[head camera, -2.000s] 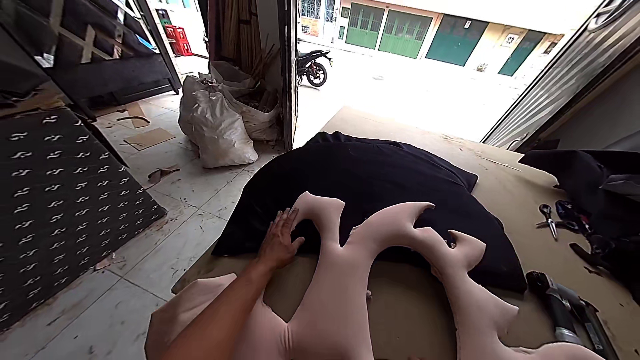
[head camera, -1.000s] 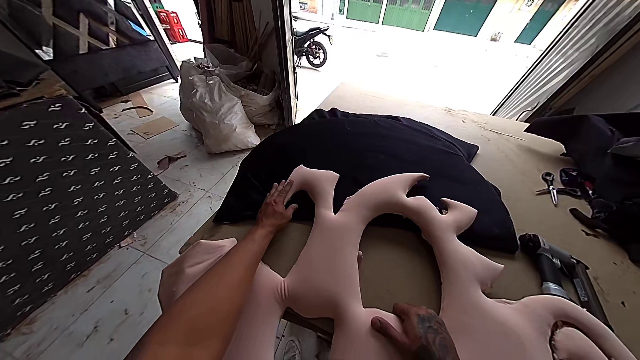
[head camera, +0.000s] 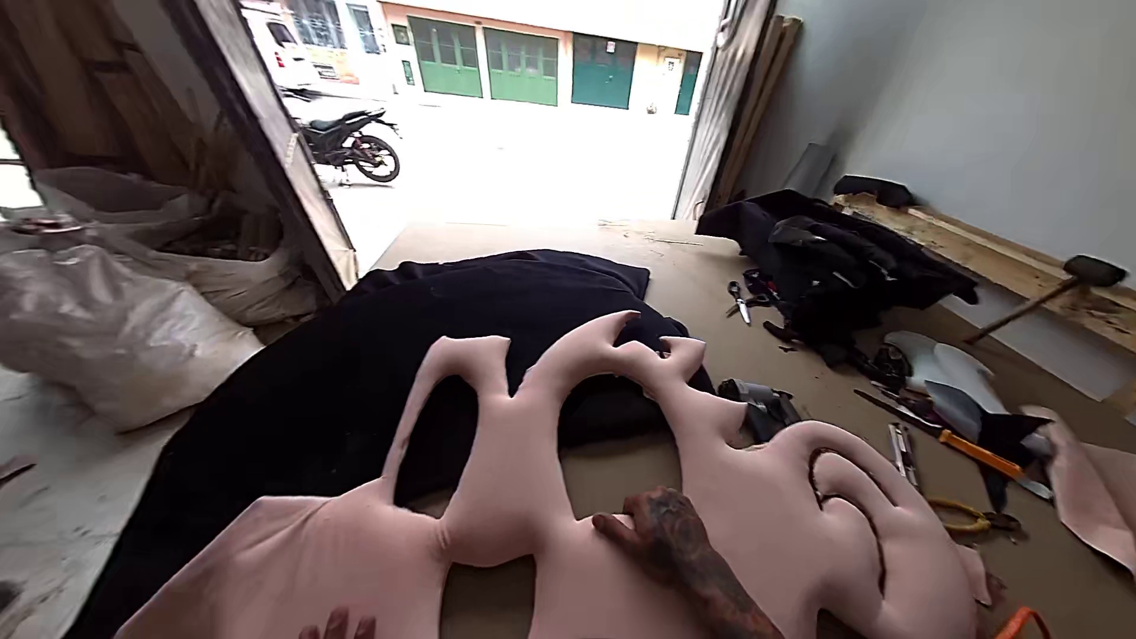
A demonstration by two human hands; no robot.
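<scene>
A large pink fabric-covered padded panel (head camera: 506, 461) with curved cut-outs and pointed tips lies across the foreground, partly over a dark cloth (head camera: 293, 382). My right hand (head camera: 674, 541) is on its middle bar, fingers and thumb curled at the edge of the large opening. Only a few fingertips of my left hand (head camera: 337, 626) show at the bottom edge, apart and resting on the panel's lower left; the rest is out of view. A grey-and-black power tool or staple gun (head camera: 759, 404) is partly hidden behind the panel's right side.
On the tabletop (head camera: 710, 328) to the right lie scissors (head camera: 738, 302), a black fabric heap (head camera: 834, 257), an orange-handled knife (head camera: 985, 453), a utility knife (head camera: 903, 453) and yellow-handled pliers (head camera: 963, 515). A mallet (head camera: 1034, 306) leans farther back. White sacks (head camera: 115, 328) stand left; a motorcycle (head camera: 355, 142) is outside.
The view has turned right. My left hand has left the panel's upper left tip and is now at the lower edge. My right hand came into view and remains on the middle bar.
</scene>
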